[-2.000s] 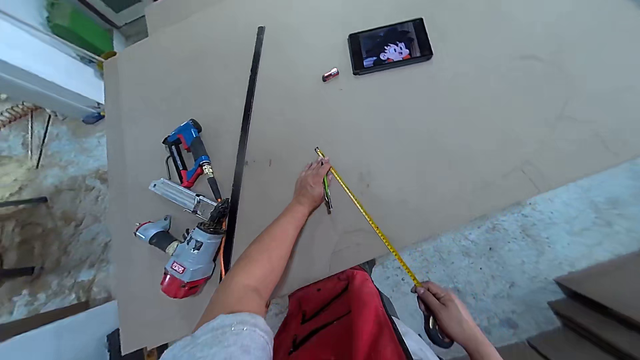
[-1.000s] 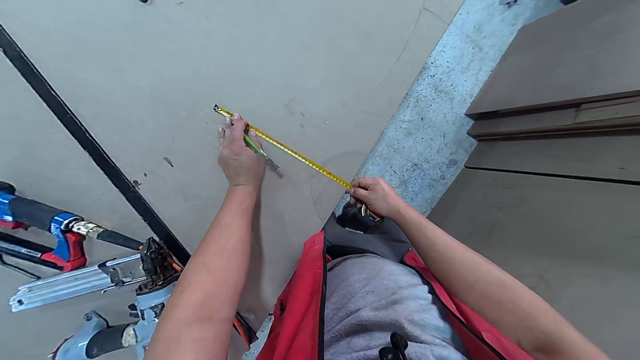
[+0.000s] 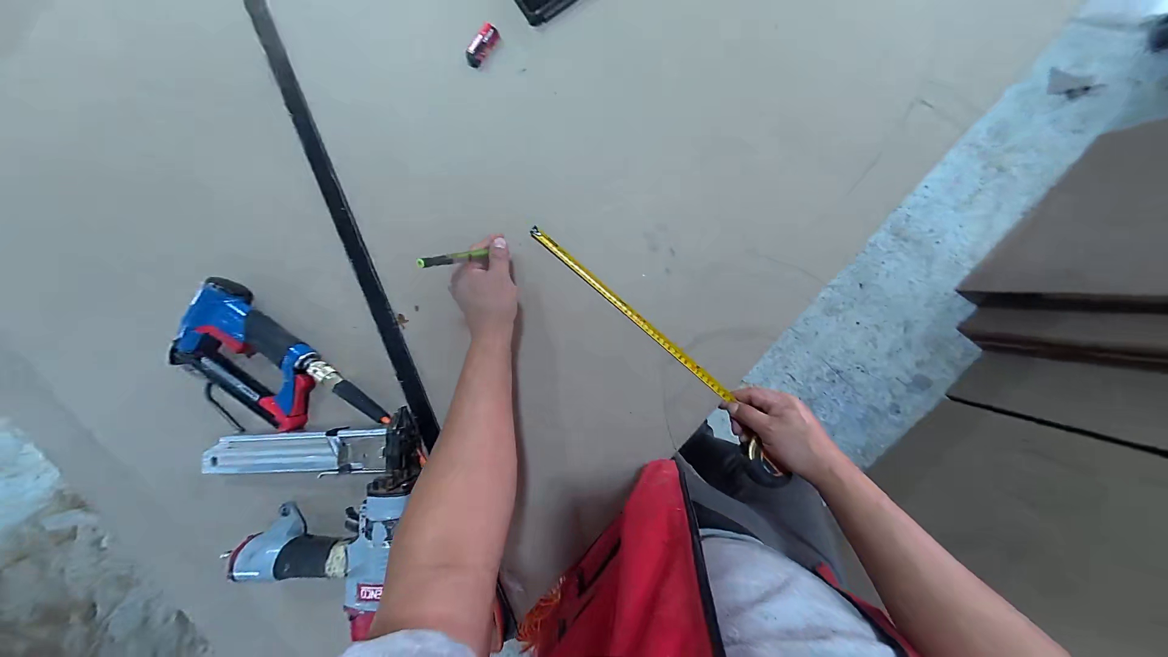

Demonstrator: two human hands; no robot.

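A large brown board (image 3: pixel 602 137) lies flat before me. My left hand (image 3: pixel 485 285) is on it, fingers closed around a green and dark pen or pencil (image 3: pixel 447 259) that points left. My right hand (image 3: pixel 780 427) grips a tape measure (image 3: pixel 766 467) at the board's near right edge. The yellow tape blade (image 3: pixel 634 315) runs out from it diagonally up and left across the board. Its hooked end lies a little to the right of my left fingertips, apart from them.
A long black strip (image 3: pixel 342 214) lies left of my left arm. Beyond it are a blue pneumatic stapler (image 3: pixel 251 328) and a grey and red nail gun (image 3: pixel 370 547). A small red cylinder (image 3: pixel 482 46) and a black device's corner (image 3: pixel 543 7) are at the top. Brown boards (image 3: pixel 1077 228) are stacked right.
My left hand has come away from the tape's end and moved left with the pen or pencil, which now points left. My right hand still holds the tape measure. The view has shifted.
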